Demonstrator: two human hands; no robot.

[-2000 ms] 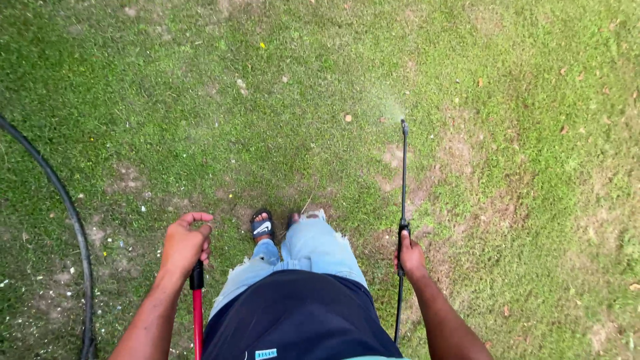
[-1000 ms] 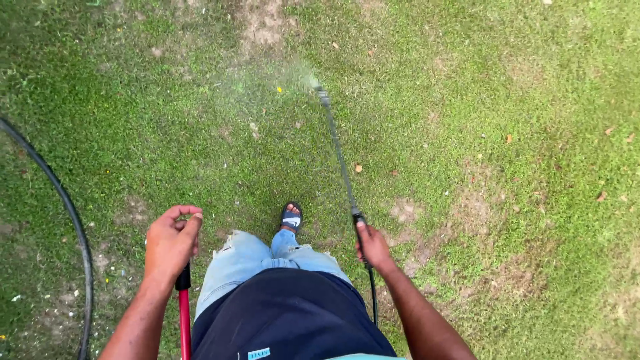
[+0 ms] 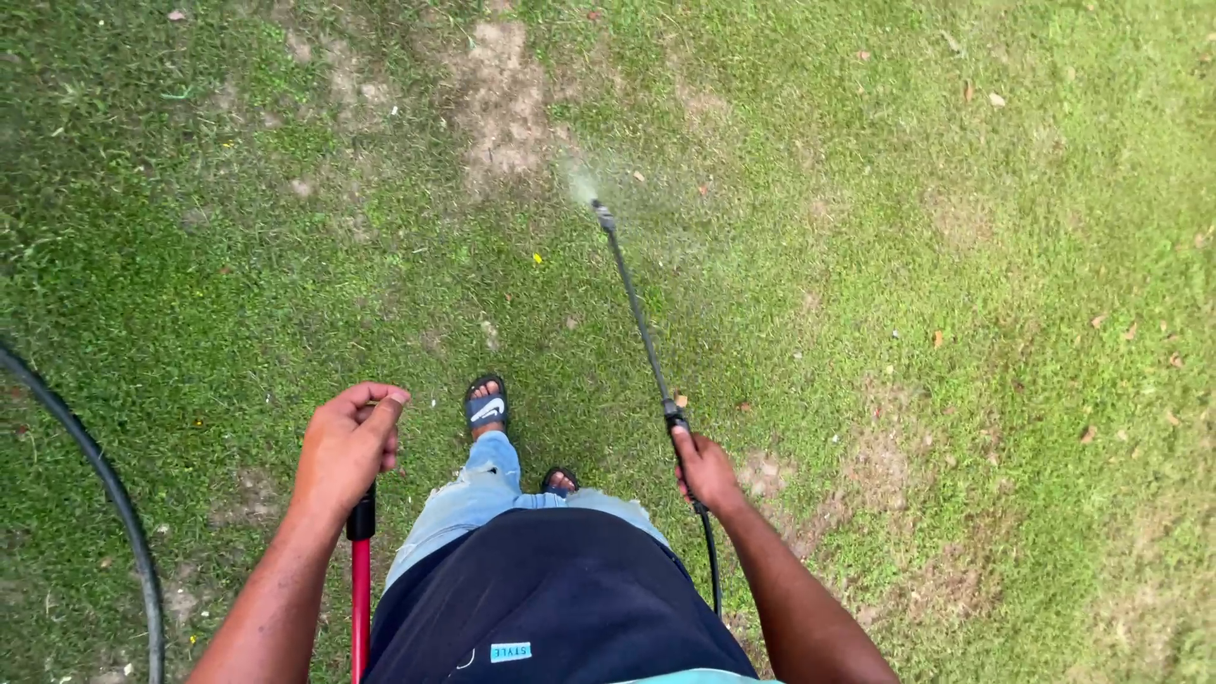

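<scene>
My right hand (image 3: 705,472) is closed around the black handle of a sprayer wand (image 3: 638,313). The wand slants up and to the left over the grass, and a fine mist (image 3: 581,180) leaves its nozzle (image 3: 601,211). A thin black hose (image 3: 711,560) runs down from the handle towards my body. On the left, my left hand (image 3: 350,446) is above the black end of a red lever (image 3: 360,598). Its fingers are curled, with thumb and forefinger close together; how the palm meets the black end is hidden.
Short grass (image 3: 285,285) with bare soil patches (image 3: 502,104) lies all round. A thick black hose or cable (image 3: 109,480) curves along the left edge. My feet are in slide sandals (image 3: 487,407), one ahead of the other. Dry leaves are scattered at the right.
The wand swung from pointing straight up on the right to slanting left, with mist at its nozzle throughout. My feet have stepped, and the view has moved over the grass.
</scene>
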